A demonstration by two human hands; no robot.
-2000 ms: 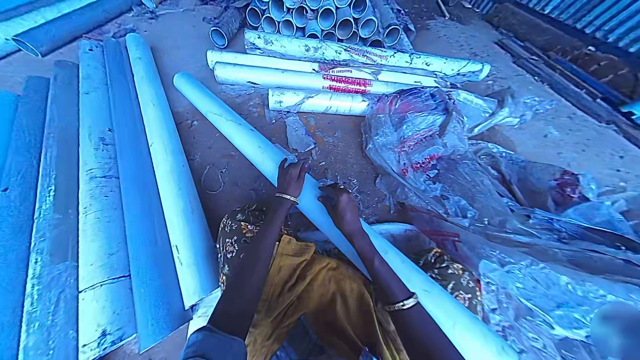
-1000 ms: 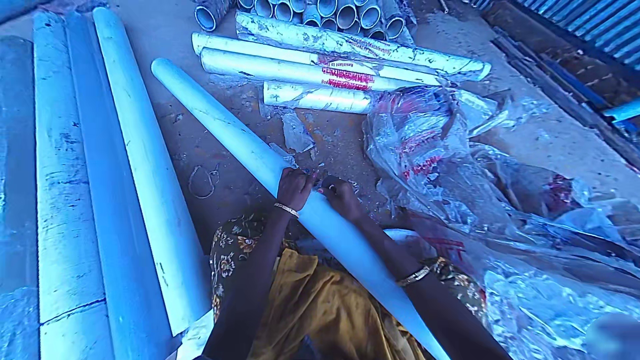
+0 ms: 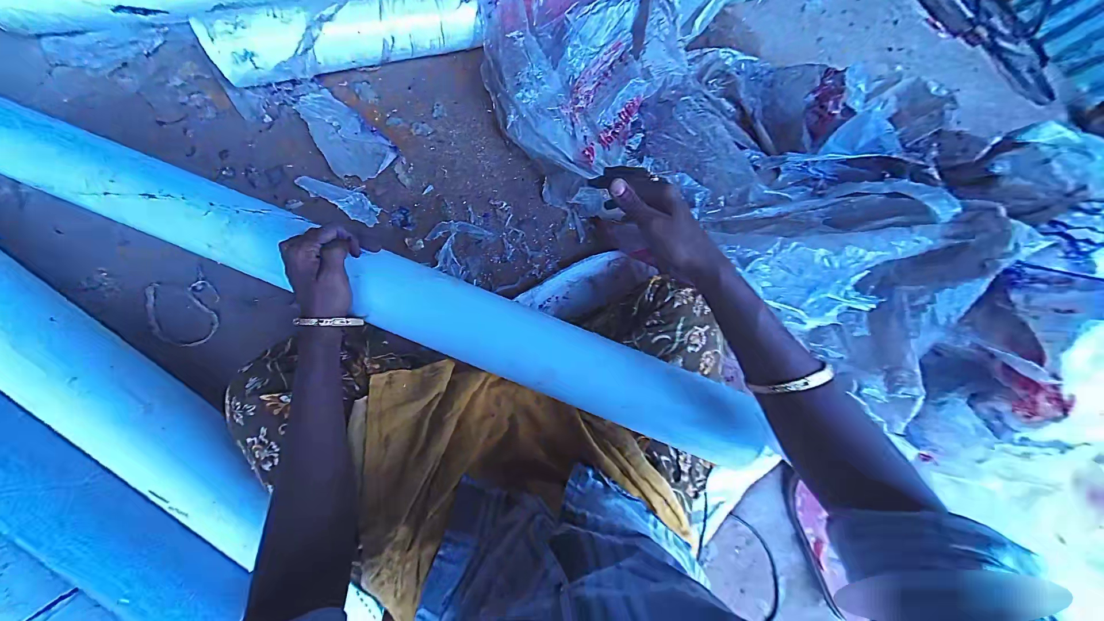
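A long pale tube (image 3: 517, 336), probably a plastic pipe, lies slantwise over my lap, running from the upper left to below my right forearm. My left hand (image 3: 321, 269) is closed over its upper side, a bangle at the wrist. Up and to the right, apart from the tube, my right hand (image 3: 655, 220) is raised beside the plastic wrapping with its fingers curled. Something dark shows at its fingertips, but I cannot tell what it is or whether the hand grips it.
More pale tubes (image 3: 112, 397) lie at the lower left, and a wrapped tube (image 3: 345, 36) lies at the top. Crumpled clear plastic wrapping (image 3: 828, 216) with red print spreads over the right side. Scraps of film (image 3: 345, 134) and a string loop (image 3: 183, 312) are on the dirt floor.
My right hand has left the tube and moved right, toward the plastic wrapping. My left hand stays on the tube, which now slants less steeply. The view has shifted strongly.
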